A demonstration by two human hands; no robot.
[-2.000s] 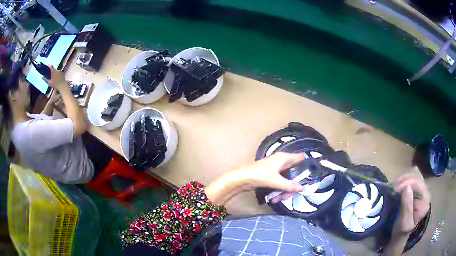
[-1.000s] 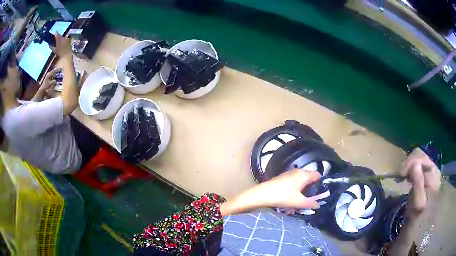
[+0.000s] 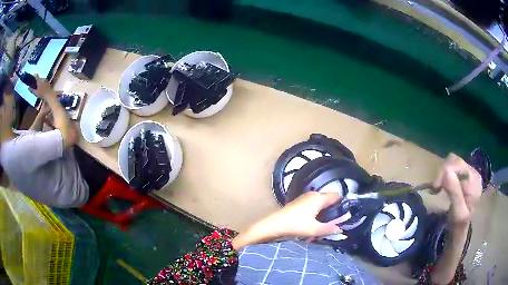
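Several round black appliance housings [image 3: 394, 229] with white fan-like centres lie overlapping at the bench's lower right. My left hand [image 3: 314, 216] grips a small black part [image 3: 350, 207] over one housing's white centre. My right hand [image 3: 458, 186] is closed around a thin rod-like tool [image 3: 409, 190], held nearly level. The tool's pale end reaches the small black part beside my left fingers. Whether its tip touches the part is hard to tell.
Four white tubs [image 3: 177, 157] with flat black parts stand on the tan bench [image 3: 234, 167]. A dark cup [image 3: 480, 166] is at the far right. A person [image 3: 42, 161] works at the left, near a red stool [image 3: 120, 203] and yellow crate [image 3: 33, 239]. A green belt [image 3: 289, 61] runs behind.
My right hand rose and moved right from its place two seconds ago, still with the tool. My left hand stays at the housing. The view shifted slightly.
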